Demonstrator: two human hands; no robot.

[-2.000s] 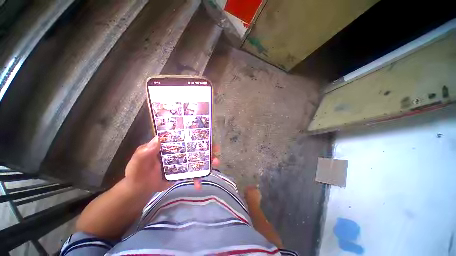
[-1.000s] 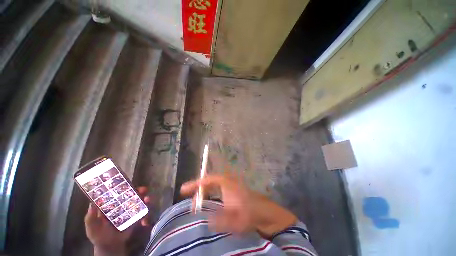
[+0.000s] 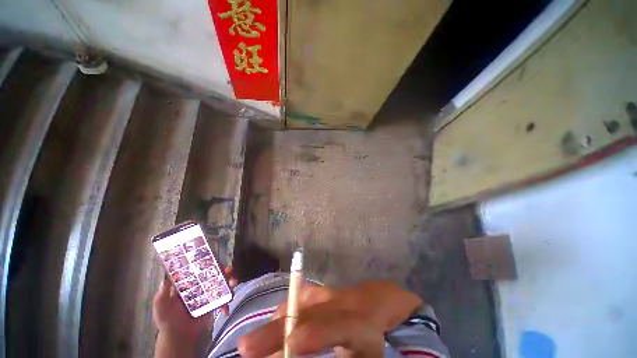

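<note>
My left hand (image 3: 170,308) holds a smartphone (image 3: 193,268) at the lower left, its lit screen up with a grid of photo thumbnails. The phone is tilted, its top towards the upper left. My right hand (image 3: 339,318) is in front of my striped shirt at the lower centre, slightly blurred. It holds a thin pale cigarette (image 3: 293,297) between its fingers, with the ash-coloured tip pointing up and away from me. The lower end of the cigarette runs to the bottom edge of the picture.
Concrete stairs (image 3: 140,182) are on the left. A bare concrete landing (image 3: 342,189) lies ahead. Cream metal doors (image 3: 335,63) stand around a dark doorway, beside a red paper strip (image 3: 248,59). A white wall (image 3: 573,259) with a brown square (image 3: 490,257) is on the right.
The phone went down and left from the centre, then slightly right again. My right hand came into view with the cigarette and is now lower and closer. The view has turned towards the doorway.
</note>
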